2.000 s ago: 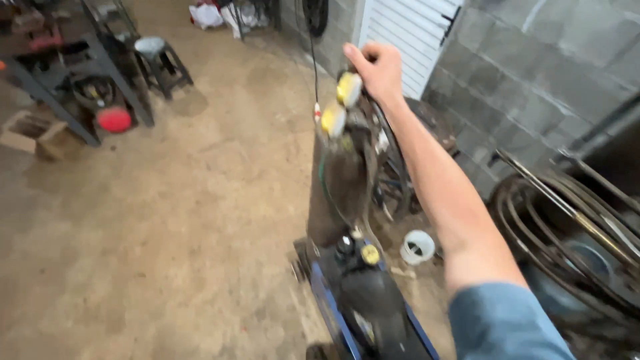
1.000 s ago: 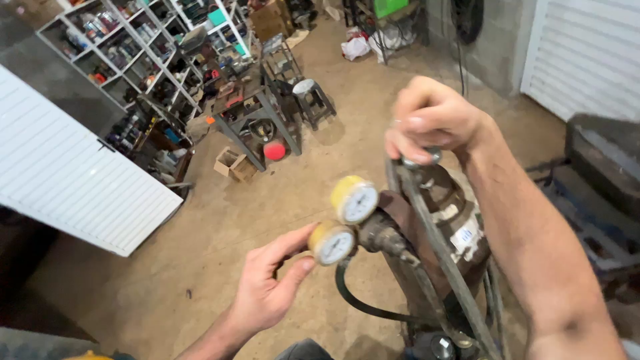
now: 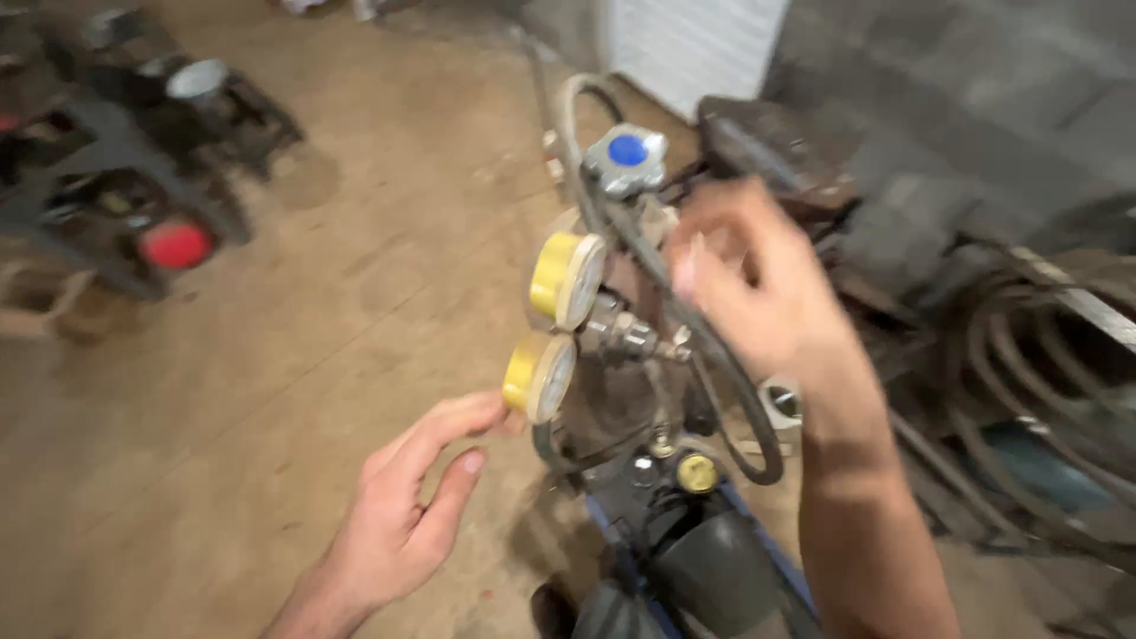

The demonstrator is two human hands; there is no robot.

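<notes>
Two yellow-sided pressure gauges, an upper one (image 3: 568,280) and a lower one (image 3: 540,377), stand on a metal regulator (image 3: 621,328). Above them is a gas cylinder's valve handwheel (image 3: 627,158) with a blue centre. My left hand (image 3: 408,497) has its thumb and fingers apart, with the fingertips at the underside of the lower gauge. Blurred by motion, my right hand (image 3: 754,275) is beside a dark rubber hose (image 3: 710,342), right of the regulator; whether its fingers grip anything cannot be told. Below is a blue-framed cart (image 3: 772,559) with a black rounded body and a yellow cap (image 3: 698,473).
Coiled hoses (image 3: 1003,382) hang at the right by the block wall. A stool (image 3: 200,82), a metal-legged table (image 3: 124,160), a red round object (image 3: 177,244) and a cardboard box (image 3: 53,302) stand at the left. A white container (image 3: 781,401) is behind my right forearm.
My right hand has come away from the top of the cylinder, where the handwheel now shows. My left hand's fingers stay near the lower gauge. The view has swung to the right.
</notes>
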